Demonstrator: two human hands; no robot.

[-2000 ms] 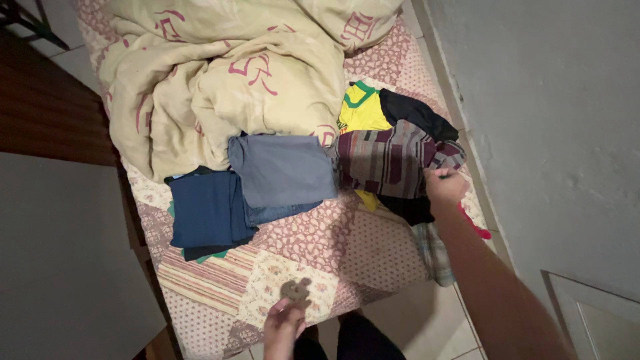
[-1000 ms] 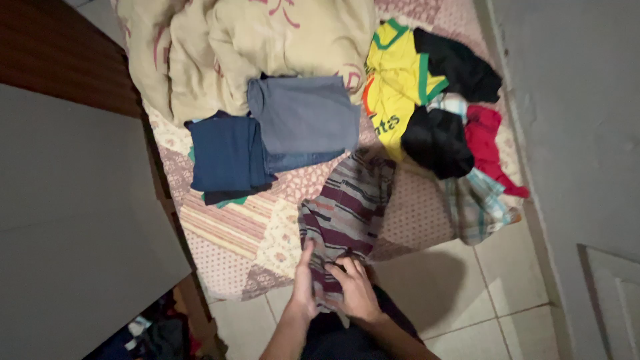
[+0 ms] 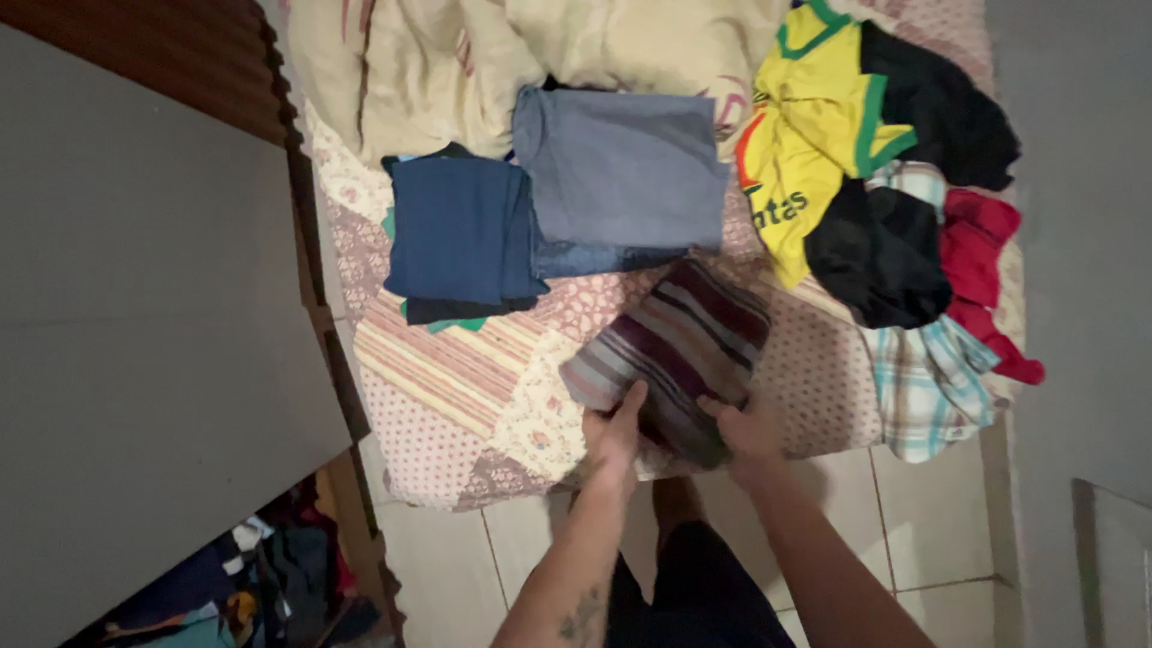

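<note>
A striped maroon and grey garment (image 3: 684, 351), folded into a compact shape, is held at the bed's near edge. My left hand (image 3: 616, 432) grips its lower left side, thumb on top. At its lower right side my right hand (image 3: 742, 427) holds it, slightly blurred. Just beyond it lie folded grey-blue cloth shorts (image 3: 621, 166) on top of folded denim (image 3: 612, 259). To the left is a stack of folded clothes with a navy garment (image 3: 459, 229) uppermost.
Unfolded clothes lie at right: a yellow jersey (image 3: 810, 135), black garments (image 3: 882, 256), a red garment (image 3: 976, 279) and plaid cloth (image 3: 931, 387). A cream blanket (image 3: 630, 40) covers the far bed. Clothes fill a low compartment (image 3: 270, 576) at lower left. A wall (image 3: 1080, 270) stands at right.
The striped garment has come from the pile at right to the bed's near edge and is now folded smaller, between both my hands. My left hand has let go of a small brownish item seen earliest.
</note>
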